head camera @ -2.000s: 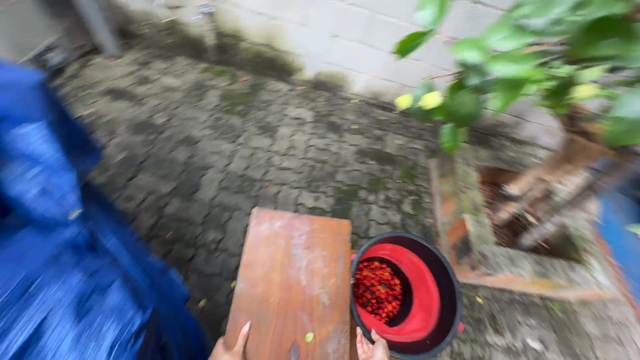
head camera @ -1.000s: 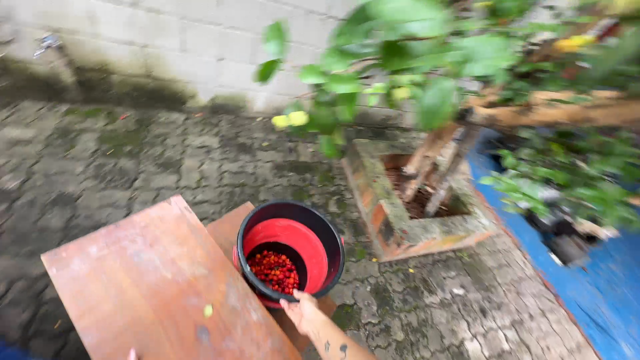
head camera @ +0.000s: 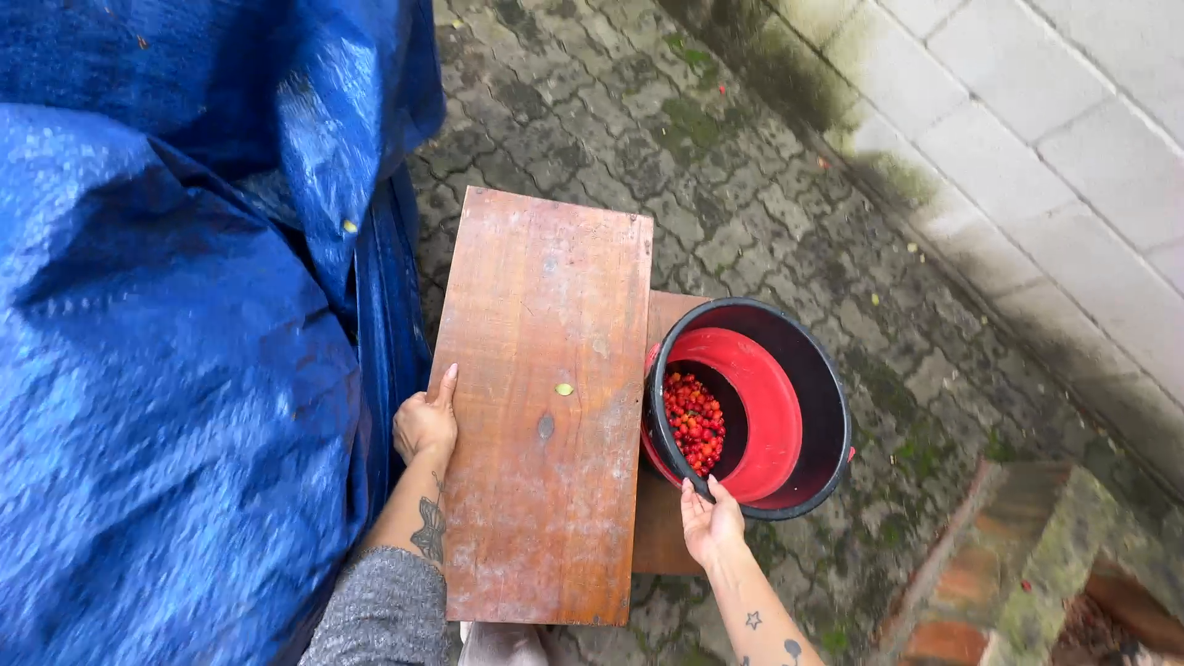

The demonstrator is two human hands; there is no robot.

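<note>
My left hand point(head camera: 427, 424) grips the left edge of a brown wooden step stool's top board point(head camera: 546, 305), its thumb on top and its fingers out of sight below. A lower wooden step point(head camera: 668, 536) shows at the board's right side. On that step stands a black and red bucket point(head camera: 777, 425), tilted a little in view. Small red and orange fruits point(head camera: 696, 421) lie inside it. The fingers of my right hand point(head camera: 712, 527) hold the bucket's near rim. A small yellow-green leaf point(head camera: 564, 389) lies on the top board.
A large blue tarpaulin point(head camera: 185, 388) drapes over something on the left, close to my left arm. Grey interlocking pavers point(head camera: 768, 213) cover the ground. A pale block wall point(head camera: 999, 139) runs along the upper right. The mossy brick edge of a planter point(head camera: 1027, 546) is at the lower right.
The view has swung away from the tree and planter. My left hand, barely visible one second ago, now shows on the board's left edge. My right hand remains at the bucket's rim.
</note>
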